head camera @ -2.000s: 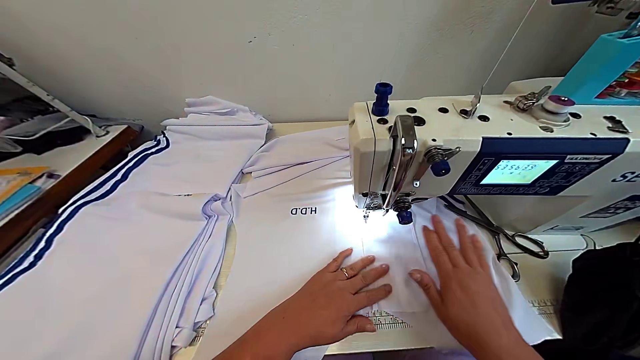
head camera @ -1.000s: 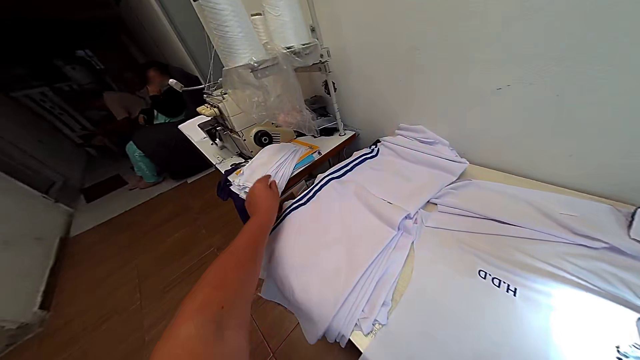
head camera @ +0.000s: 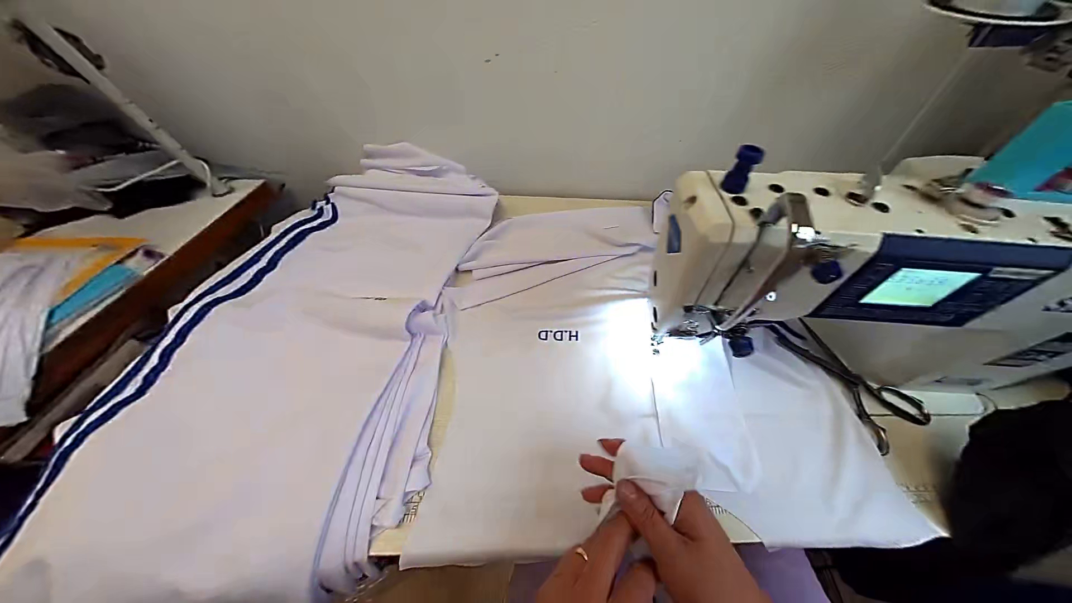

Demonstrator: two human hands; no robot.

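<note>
A small piece of white fabric (head camera: 657, 469) is held between both hands over the front edge of the table. My left hand (head camera: 599, 544), with a ring on one finger, grips it from the left, some fingertips showing beyond it. My right hand (head camera: 691, 544) pinches it from the right, thumb on top. Beneath lies a white garment panel (head camera: 519, 419) with blue lettering, spread under the lit needle area of a sewing machine (head camera: 754, 251). Further left is a stack of white garment pieces (head camera: 276, 377) with dark blue stripes along one side.
Scissors (head camera: 871, 394) with dark handles lie behind the machine's needle area, to the right. A side table (head camera: 159, 243) at the left holds white cloth and coloured items. A dark cloth (head camera: 1013, 494) is at the right edge. The wall (head camera: 536, 92) stands behind.
The left hand, which reached to the cloth pile on the side table a second ago, is back at the machine. Both hands now hold a small white piece. The view has swung back right.
</note>
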